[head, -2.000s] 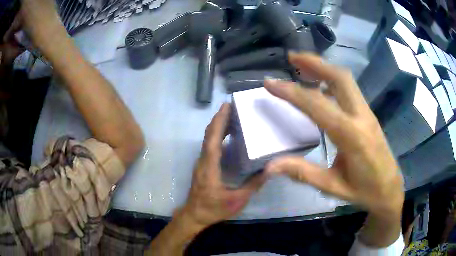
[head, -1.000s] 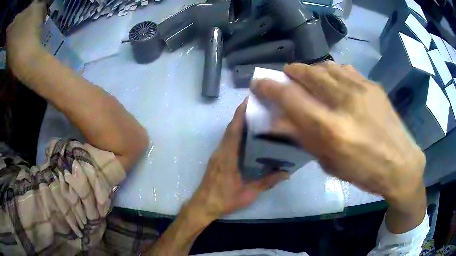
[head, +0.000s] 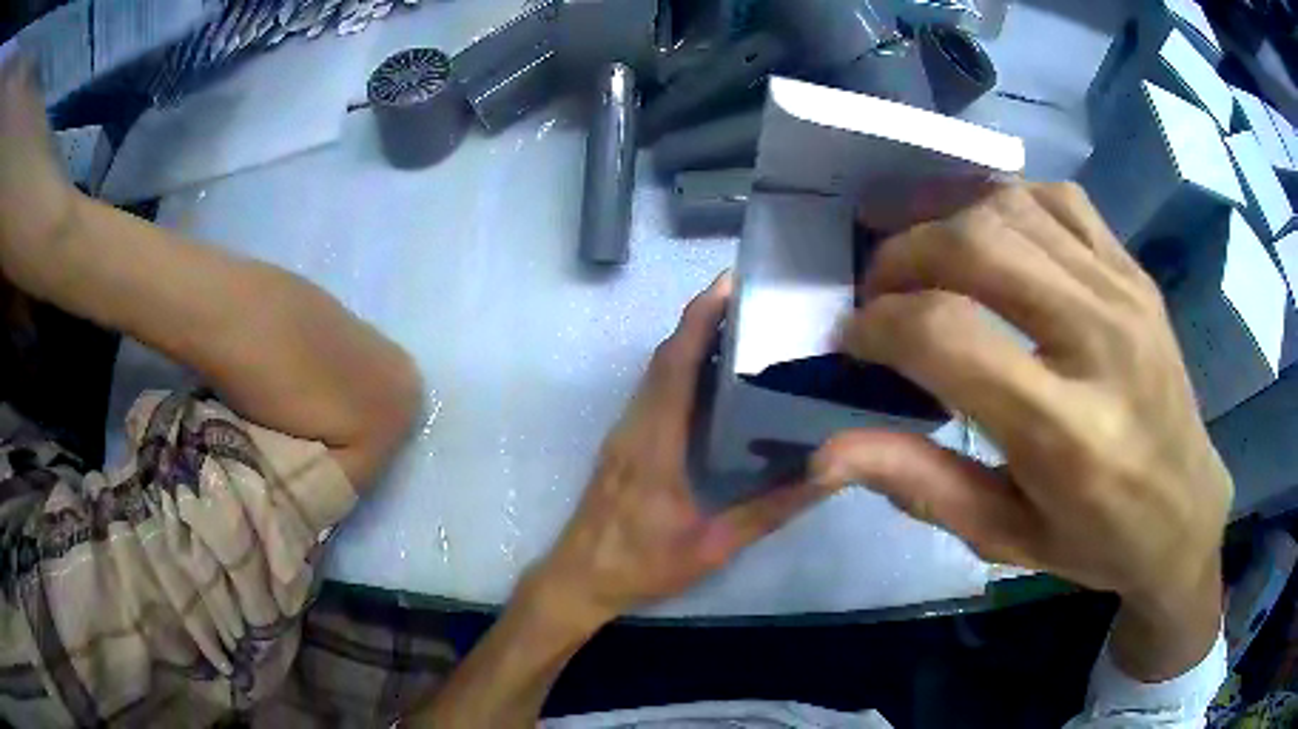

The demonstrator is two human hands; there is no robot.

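Observation:
A retail box [head: 776, 427] stands in front of me with its end towards the camera. Its wide white top flap [head: 890, 131] is raised, and a small white side flap [head: 794, 278] lies over the left of the opening. The rest of the opening looks dark; what is inside cannot be told. My left hand [head: 655, 484] grips the box around its left and near sides. My right hand [head: 1032, 385] is over the right of the opening, its fingers bent at the flaps and its thumb at the near edge. My right fingertips are partly hidden.
Dark grey handheld units [head: 712, 86] are heaped at the far side; one straight handle [head: 609, 171] points towards me. A short grilled part [head: 414, 107] lies left of them. Boxes [head: 1196, 157] stand at right. A neighbouring person's arm [head: 242, 306] reaches along the left.
The box end was closed and white; its wide flap is now lifted, showing a side flap and a dark opening. My right hand has moved from over the end to its right side.

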